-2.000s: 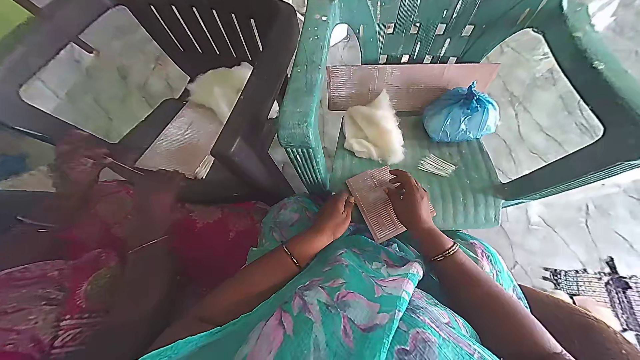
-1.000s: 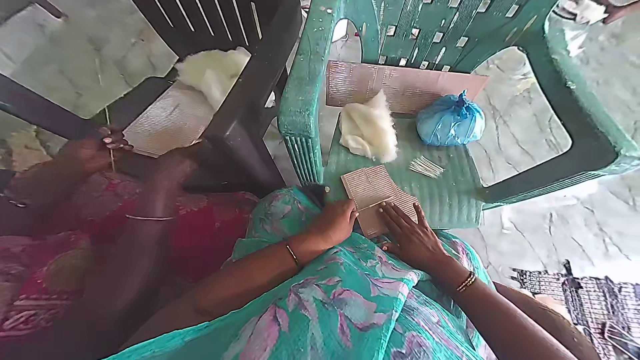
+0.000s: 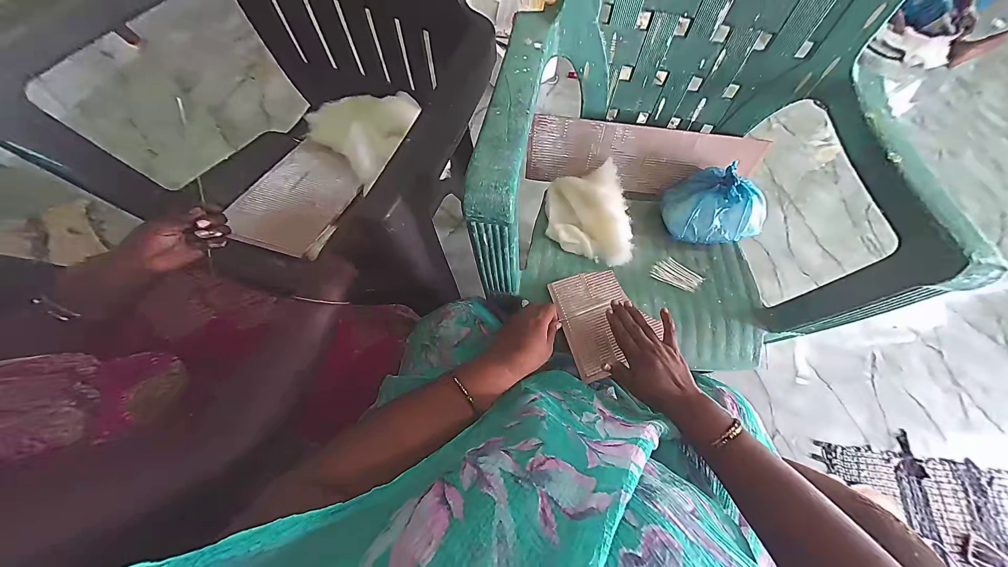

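Observation:
A piece of ribbed cardboard (image 3: 587,315) lies over my lap at the front of the green plastic chair seat. Its left edge is pinched by my left hand (image 3: 529,337). Flat on its right part rests my right hand (image 3: 647,354), fingers slightly spread. Beyond it on the seat (image 3: 709,331) are a tuft of cream cotton wool (image 3: 587,213), a small pile of thin white sticks (image 3: 677,274) and a knotted blue plastic bag (image 3: 713,206). Whether a stick lies beneath my right palm is hidden.
A longer cardboard strip (image 3: 630,153) leans at the chair's back. At left, a person's hand (image 3: 177,240) holds a thin strand beside a dark plastic chair (image 3: 409,220), which bears cardboard (image 3: 295,197) and cotton wool (image 3: 366,130). A dark patterned mat (image 3: 921,488) lies on the floor at lower right.
Two seconds ago my right fingers were bent over the cardboard; now they lie flatter on it. The neighbouring person's hand has moved away from their other hand, holding a strand.

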